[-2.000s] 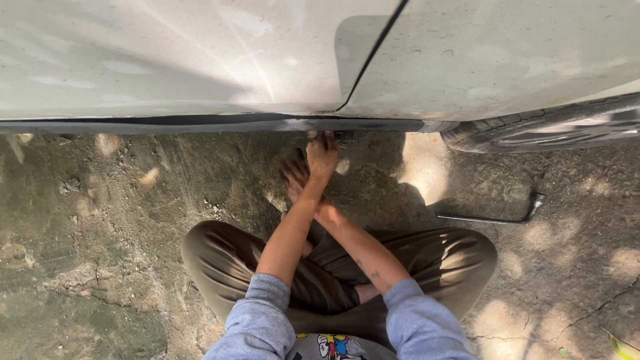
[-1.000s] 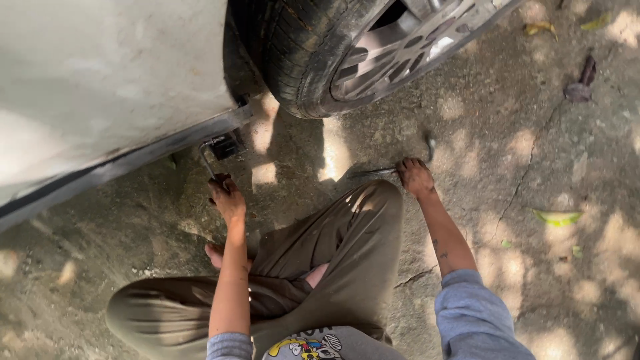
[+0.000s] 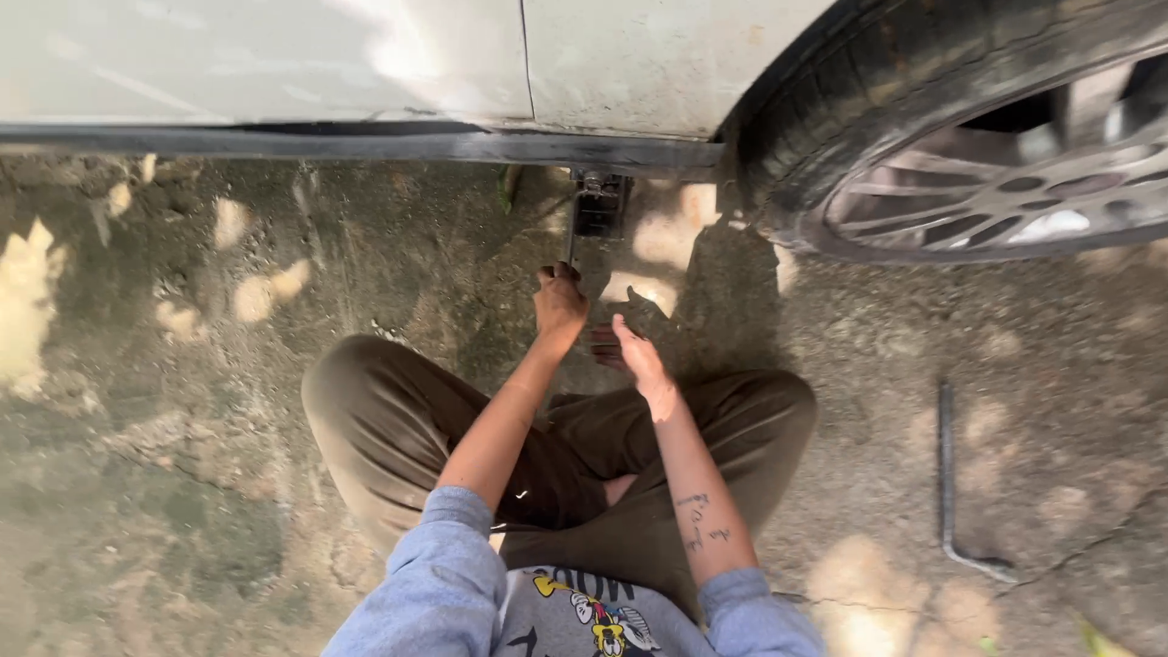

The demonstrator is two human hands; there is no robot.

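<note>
My left hand (image 3: 560, 299) is closed around the near end of a thin metal rod (image 3: 572, 228), which runs up to a car jack (image 3: 599, 208) under the car's side sill. The jack is dark and partly hidden by the sill. My right hand (image 3: 630, 349) is to the right of and a little nearer than the left, fingers apart, holding nothing. An L-shaped metal bar, apparently a lug wrench (image 3: 947, 474), lies on the ground well to my right.
The white car's door and panel (image 3: 630, 64) span the top, with the dark sill (image 3: 319, 144) along their lower edge. A tyre and alloy wheel (image 3: 995, 182) stand at the upper right. Cracked concrete ground (image 3: 228, 438) surrounds my crossed legs.
My right hand has let go of the L-shaped bar and moved in beside the left, which still holds the rod. The bar lies farther out on the ground. The view has turned a lot.
</note>
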